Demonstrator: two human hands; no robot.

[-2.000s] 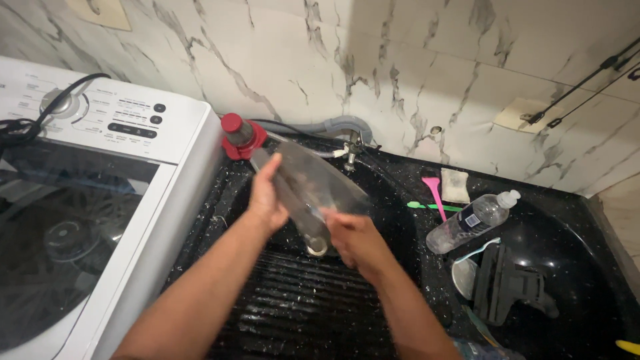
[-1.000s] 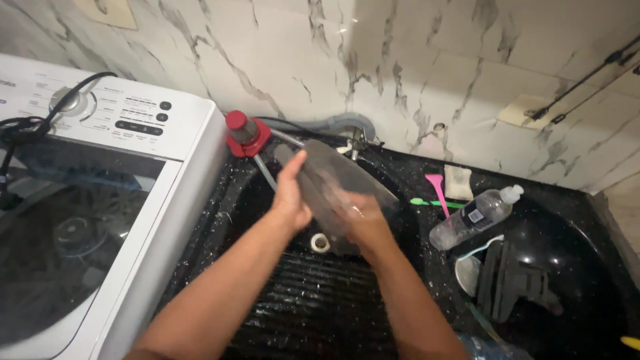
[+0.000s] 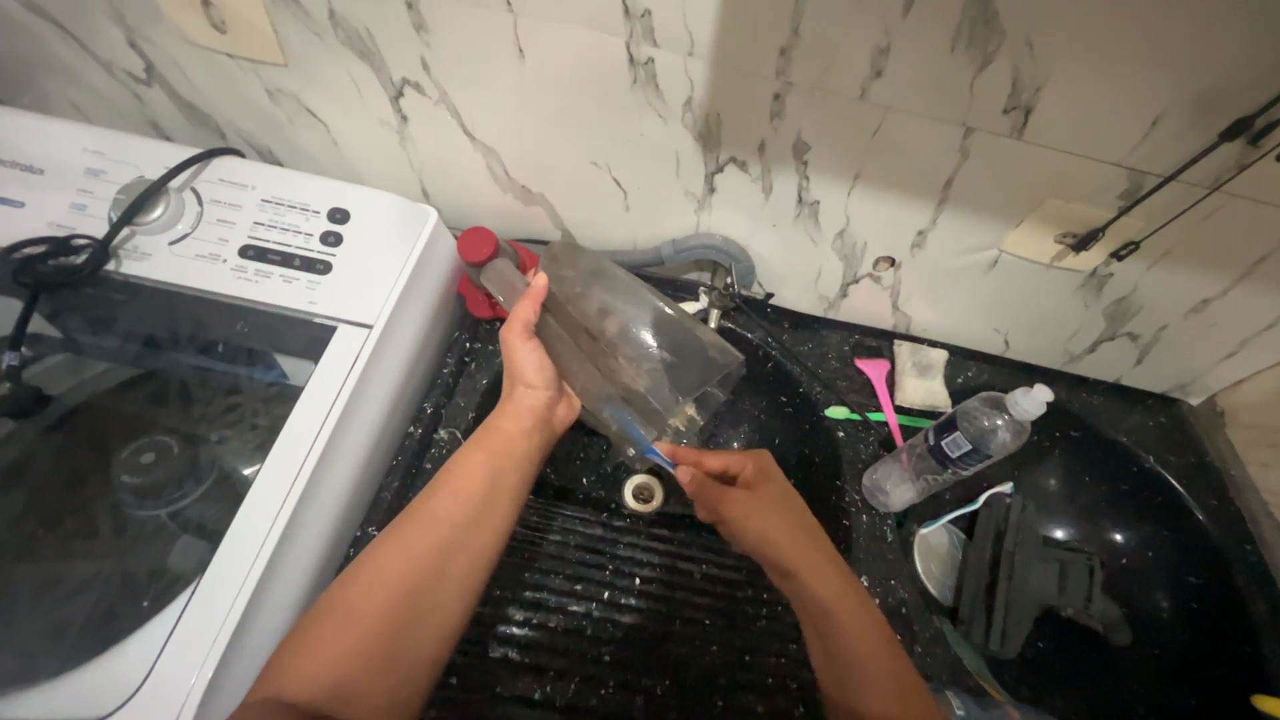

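My left hand (image 3: 535, 365) grips a clear, greyish plastic container (image 3: 640, 340) by its side, holding it tilted over the black speckled sink. Dirt shows near the container's lower right corner. My right hand (image 3: 725, 485) pinches a thin blue tool (image 3: 640, 435), perhaps a brush; its far end lies against or inside the container's narrow side channel. Just beyond my left fingertips is a red cap (image 3: 478, 246) with a red plastic part behind it. Below the container shows a round pale drain fitting (image 3: 643, 493).
A white washing machine (image 3: 390, 260) stands at left. Behind the sink are a metal tap (image 3: 718, 295) and grey hose (image 3: 700, 248). On the right lie a pink brush (image 3: 878, 385), green toothbrush (image 3: 880, 417), sponge (image 3: 921, 376), plastic bottle (image 3: 950, 445) and a black plastic part (image 3: 1010, 570).
The container has turned in my left hand, showing its broad face and side channel. My right hand has moved down and right from the container's body to its lower end.
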